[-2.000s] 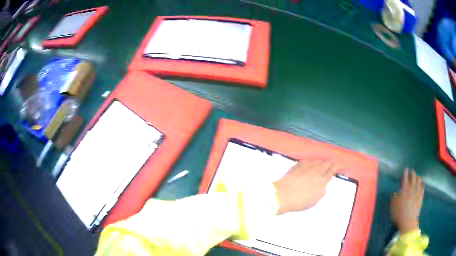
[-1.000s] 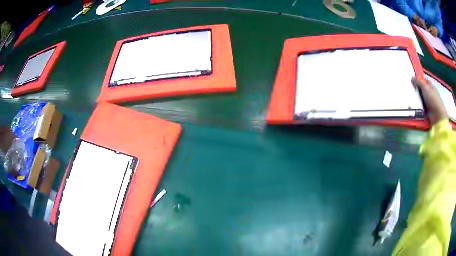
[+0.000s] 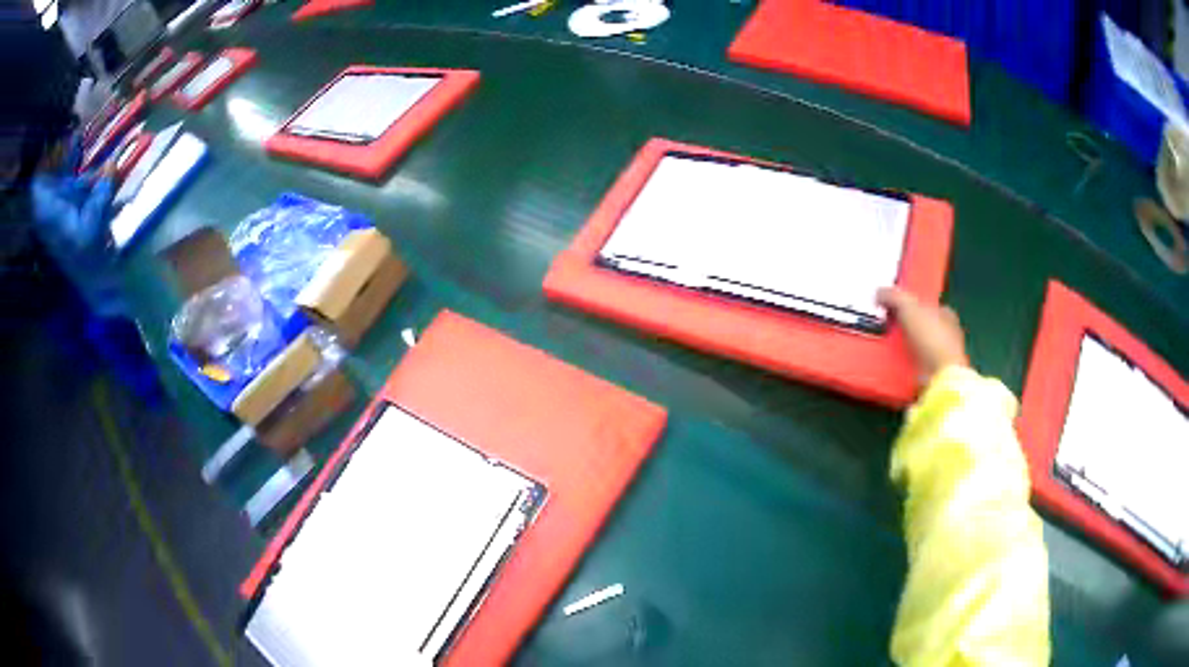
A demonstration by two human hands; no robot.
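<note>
A white panel with a thin black edge [image 3: 763, 235] lies on a red foam pad [image 3: 730, 332] at the centre right. My right hand [image 3: 926, 332] comes up from the lower right in a yellow sleeve. It grips the pad's near right corner, fingertips at the panel's corner; its underside is hidden. My left hand is not in view. Another panel [image 3: 391, 541] lies on a pad [image 3: 522, 378] at the lower left. A third panel [image 3: 1128, 437] lies on a pad [image 3: 1043, 391] at the right edge.
A white stick [image 3: 595, 599] lies beside the lower-left pad. Cardboard boxes [image 3: 352, 287] and blue plastic [image 3: 280, 248] stand left. A farther panel [image 3: 365, 104], a bare red pad [image 3: 854, 55] and a tape roll [image 3: 619, 16] lie behind. A person's blue sleeve [image 3: 78, 228] shows far left.
The view has swung left. My right hand has moved from the right-hand pad to the middle one. A gap now shows between the middle pad and the lower-left pad.
</note>
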